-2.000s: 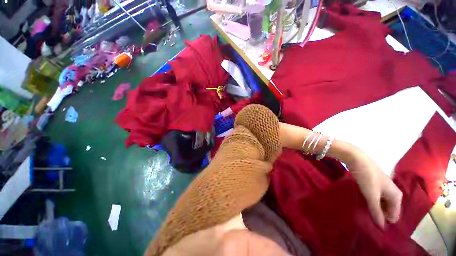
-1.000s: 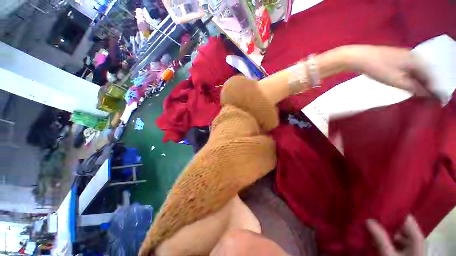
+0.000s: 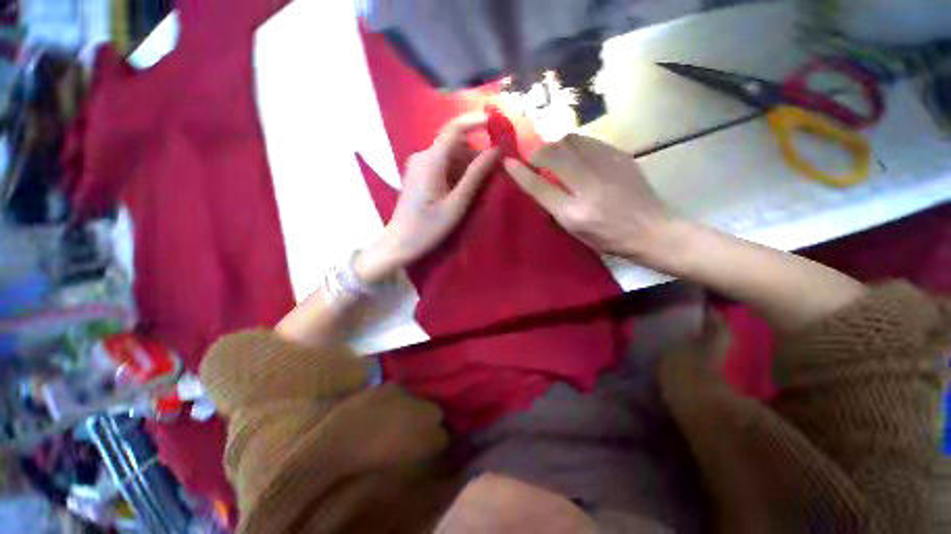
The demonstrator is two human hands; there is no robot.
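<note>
A dark red cloth panel (image 3: pixel 511 271) hangs from my two hands over the front table edge towards my lap. My left hand (image 3: pixel 443 188), with bracelets at the wrist, pinches the panel's top end between thumb and fingers. My right hand (image 3: pixel 600 198) holds the same end from the other side, close to my left fingertips. The pinched cloth is just in front of the brightly lit needle area (image 3: pixel 542 104). Glare and blur hide the needle and presser foot.
Shears (image 3: pixel 777 99) with red and yellow-orange loops lie on the table right of the needle. The grey machine head (image 3: pixel 490 37) is above my hands. A larger red garment piece (image 3: pixel 198 188) lies at left, beside a white surface (image 3: pixel 302 125). A printed ruler (image 3: pixel 803 224) runs along the front edge.
The view has swung right to the machine. My left hand has moved from the table's left side to the needle area. Both hands now pinch one end of the red panel together.
</note>
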